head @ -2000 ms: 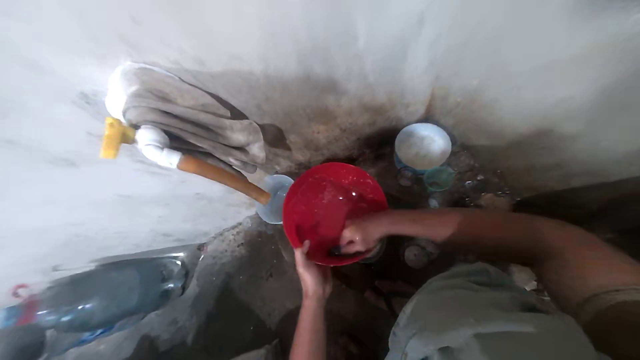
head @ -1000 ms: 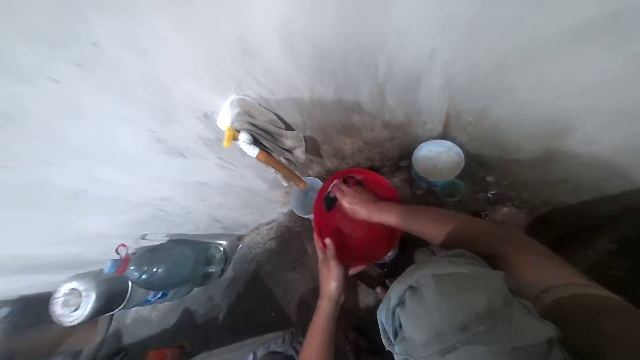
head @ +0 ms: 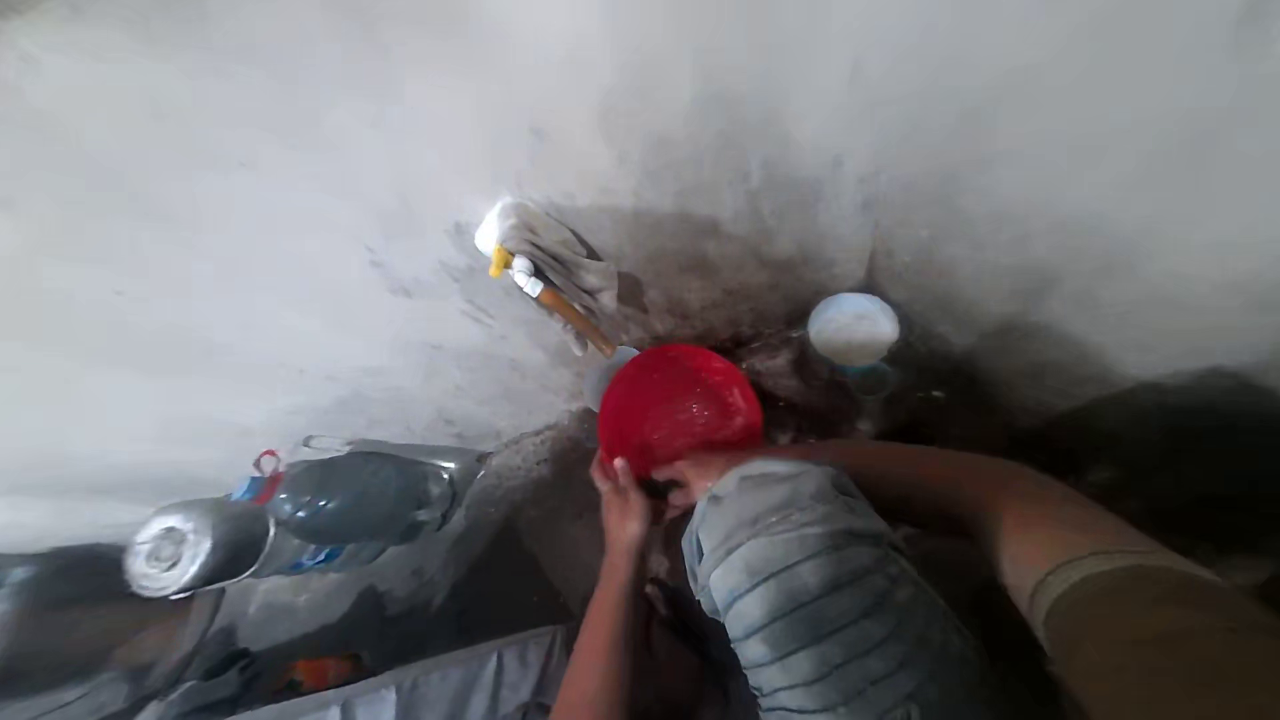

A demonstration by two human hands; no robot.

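A round red basin (head: 682, 405) is tilted toward me, its wet inner side showing. My left hand (head: 622, 500) grips its lower left rim, thumb over the edge. My right hand (head: 692, 474) is at the lower rim, partly hidden by my knee; whether it holds a dark thing there cannot be told. Behind the basin's left edge stands a pale bucket (head: 605, 378), mostly covered. A brown hose (head: 578, 320) runs down to it from a white pipe with a yellow tap handle (head: 500, 262). A grey cloth (head: 560, 255) hangs behind the pipe.
A white-topped tub (head: 853, 328) stands by the wall at right, with a small greenish cup (head: 870, 380) beside it. At left lie a large clear plastic bottle (head: 350, 497) and a silver metal container (head: 190, 548). My trouser-clad knee (head: 800, 560) rises close below the basin.
My right hand has moved from inside the basin to its lower rim. The basin now shows its inner side more fully. The view has shifted.
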